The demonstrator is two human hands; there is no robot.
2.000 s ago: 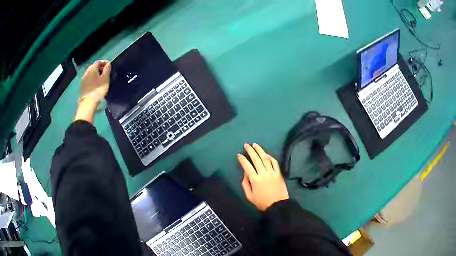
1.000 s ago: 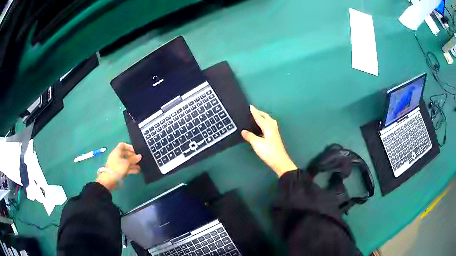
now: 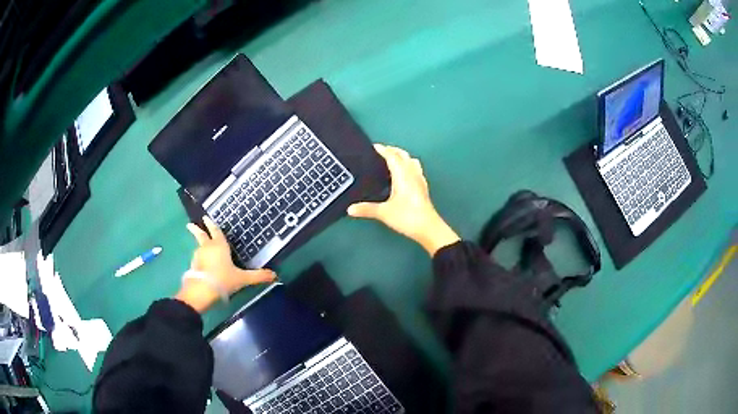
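An open mini laptop [image 3: 279, 184] lies on a black foam pad [image 3: 340, 121], its dark screen showing a small pale logo. My left hand [image 3: 216, 267] is at the laptop's near left corner, thumb and fingers spread around it. My right hand [image 3: 400, 194] is on the pad's right end, thumb and fingers apart at its edge, clear of the keyboard. A second open mini laptop [image 3: 324, 384] with a dark screen lies nearest me, cut off by the lower picture edge.
A black strap band [image 3: 542, 242] lies right of my right hand. A small open laptop [image 3: 647, 174] with a blue desktop stands far right, wires behind it. A white and blue marker pen [image 3: 139, 262] and white paper [image 3: 89, 335] lie left. Closed units on pads are at upper left.
My left hand left the screen's edge, came down and is now at the laptop's near corner. My right hand moved from the bare bench to the pad's right end.
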